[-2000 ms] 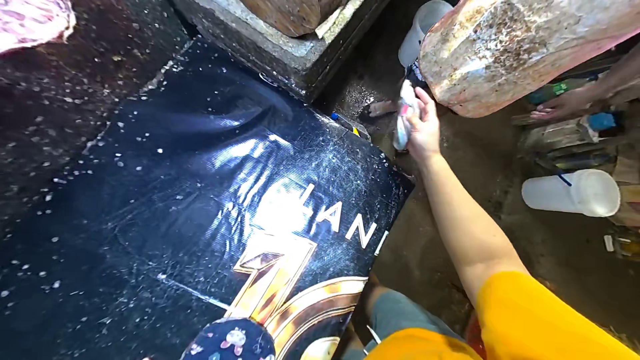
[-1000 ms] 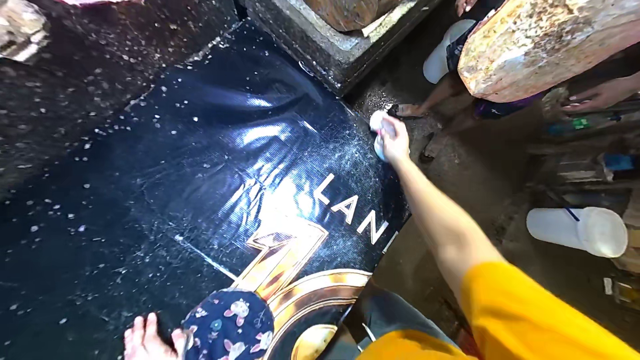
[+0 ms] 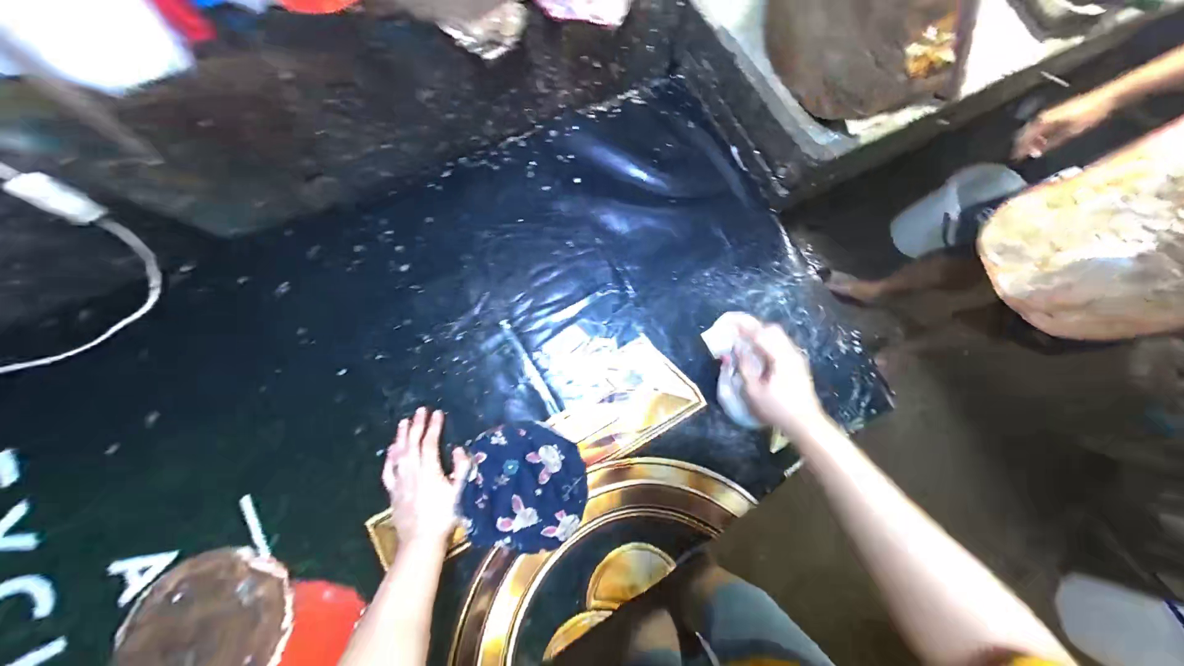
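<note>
A dark, shiny printed tarpaulin (image 3: pixel 416 277) with gold shapes and white letters lies spread under both hands. My right hand (image 3: pixel 772 370) is closed around a crumpled whitish cloth or wad (image 3: pixel 737 393), low over or on the tarpaulin's right part, slightly blurred. My left hand (image 3: pixel 425 481) rests palm down with fingers apart, just left of a round navy fabric piece (image 3: pixel 524 486) with a rabbit print. Its thumb is beside or touching that piece's edge. White specks and scratchy marks dot the tarpaulin.
A stone-like block or trough (image 3: pixel 832 143) stands at the upper right. Beyond it are a pale bucket (image 3: pixel 957 208), another person's arm (image 3: pixel 1101 102) and a large mottled slab (image 3: pixel 1091 236). A white cable (image 3: pixel 139 305) curves at left. A brown round object (image 3: pixel 208 610) and a red one (image 3: pixel 324 624) sit lower left.
My right hand, with the whitish wad, has come back from the tarpaulin's far right edge towards the gold shape. My left hand now shows fully beside the navy piece. The view has swung left.
</note>
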